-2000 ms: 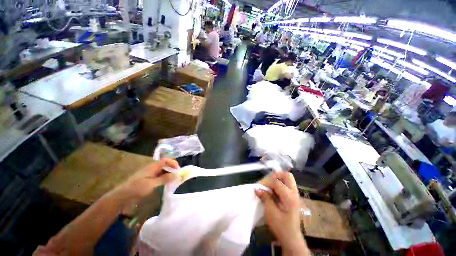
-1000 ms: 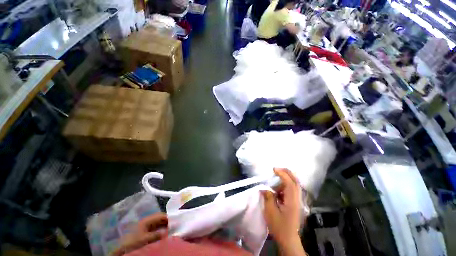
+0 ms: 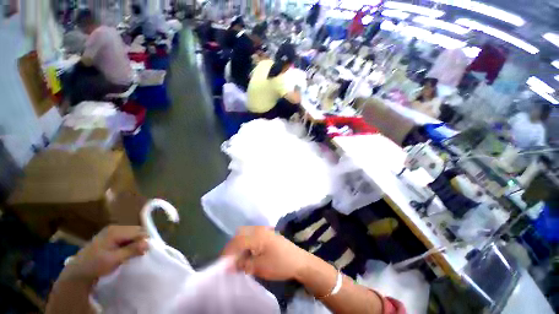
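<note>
A white garment hangs on a white plastic hanger, whose curved hook points up at the lower left. My left hand grips the garment's shoulder edge just left of the hanger neck. My right hand pinches the garment's other shoulder, with the fingertips closed on the cloth. The hanger's arms are mostly hidden by the cloth. The garment's lower part is cut off by the picture's bottom edge.
A large white garment pile lies ahead, beside a long sewing table on the right. Cardboard boxes stand at left. An aisle floor runs between them. A person in yellow sits at the table; another sits at left.
The view has moved forward along the aisle and tilted up. The hanger hook now stands upright beside my left hand. My right hand has moved inward, its forearm coming from the right.
</note>
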